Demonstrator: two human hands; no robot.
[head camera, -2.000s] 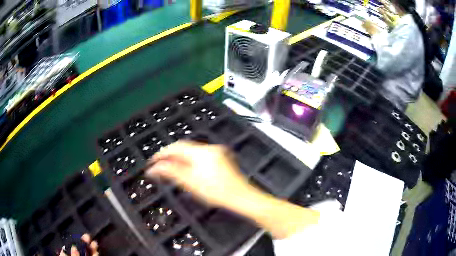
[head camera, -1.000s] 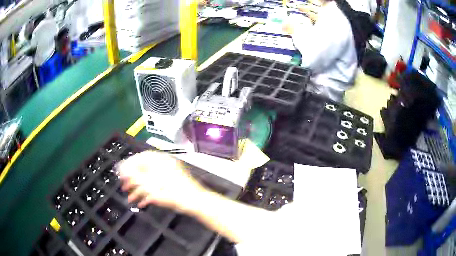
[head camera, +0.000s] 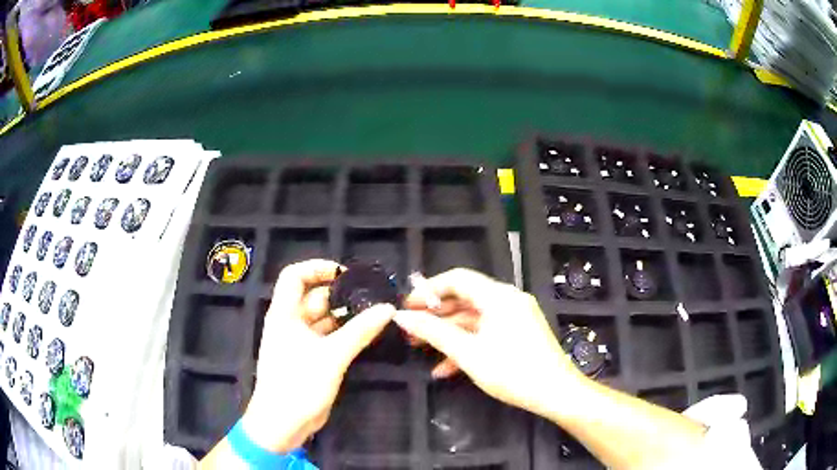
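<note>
My left hand (head camera: 317, 344), with a blue band on the wrist, holds a dark round unit (head camera: 365, 289) with a small white tab over the near black foam tray (head camera: 197, 317). My right hand (head camera: 473, 330) is at the unit's right side, its thumb and fingers pinched around a small pale piece (head camera: 424, 292); whether that piece is joined to the unit is unclear. One round housing (head camera: 228, 262), yellow inside, lies in a left pocket of this tray. The right-hand black tray (head camera: 656, 330) holds dark round units with white tabs.
A white tray (head camera: 174, 197) with rows of mottled discs and a green patch (head camera: 64, 395) lies at the left. A white fan box (head camera: 803, 188) and a dark bench device (head camera: 812, 307) stand at the right edge. Yellow tape (head camera: 404, 13) edges the green surface behind.
The view has swung left to the near tray. My right hand has moved from the right-hand tray to the unit in my left hand. The white tray has come into view.
</note>
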